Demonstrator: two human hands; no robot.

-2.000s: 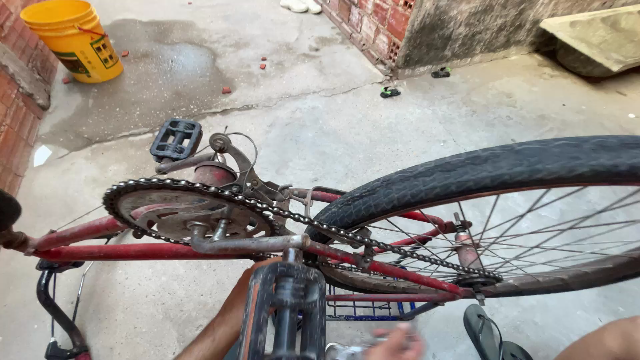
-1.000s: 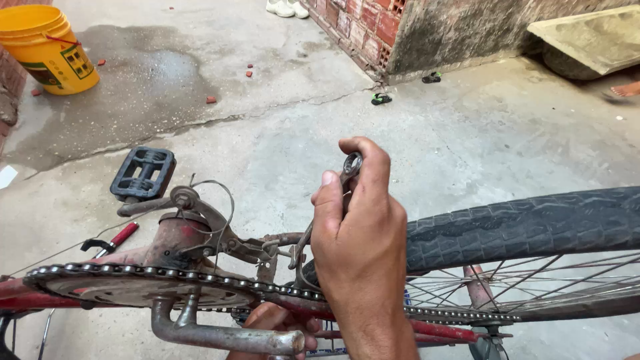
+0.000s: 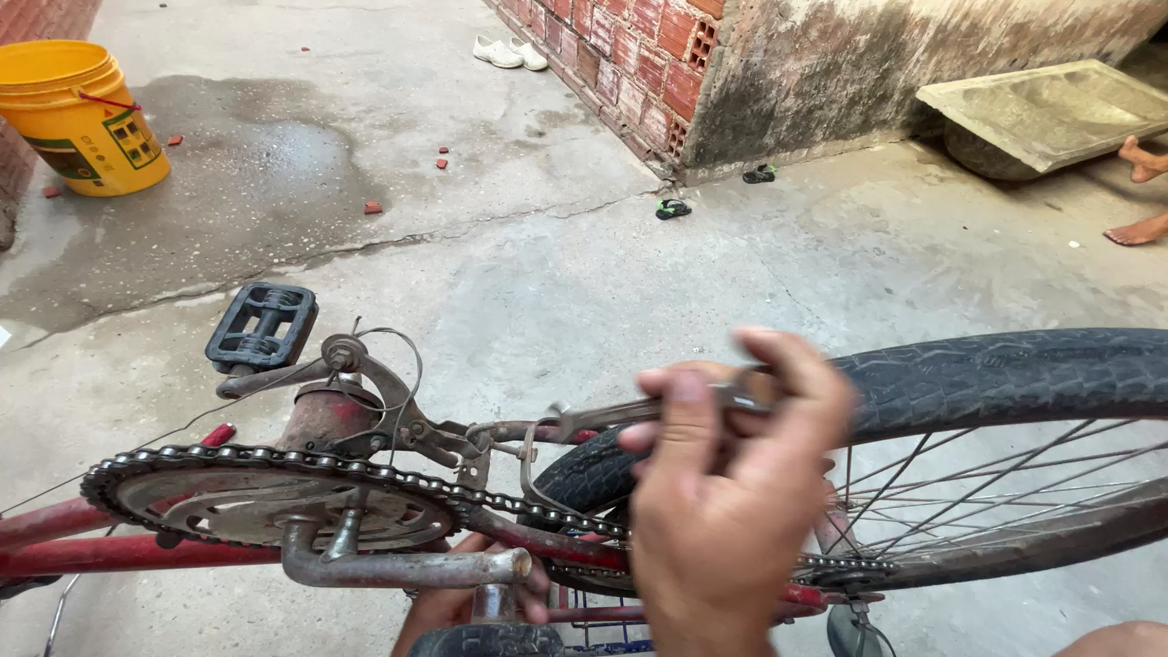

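My right hand (image 3: 739, 484), blurred, holds a metal wrench (image 3: 639, 411) above the bicycle chain, between the chainring and the rear wheel. The wrench's end points left, close to the brake caliper arm (image 3: 529, 456). Low in the view, my left hand (image 3: 484, 584) is behind the crank arm (image 3: 411, 568) and beneath the frame, partly hidden; whether it grips anything cannot be seen. The red bicycle frame (image 3: 137, 553) lies across the view with its chainring (image 3: 274, 502), chain (image 3: 511, 502) and black rear tyre (image 3: 1004, 370). One black pedal (image 3: 263, 327) stands up at the left, another (image 3: 488, 641) at the bottom.
A yellow bucket (image 3: 87, 119) stands at the upper left on wet concrete. Beyond the bicycle are a brick wall corner (image 3: 630, 64), white shoes (image 3: 509, 53), small sandals (image 3: 673, 209) and a concrete basin (image 3: 1040, 114). A person's bare foot (image 3: 1136, 230) shows at the right edge.
The right hand, raised with the wrench a second ago, has tilted over so that the wrench points left. Two seconds ago it did not hold the wrench above the chain. A person's foot has appeared at right.
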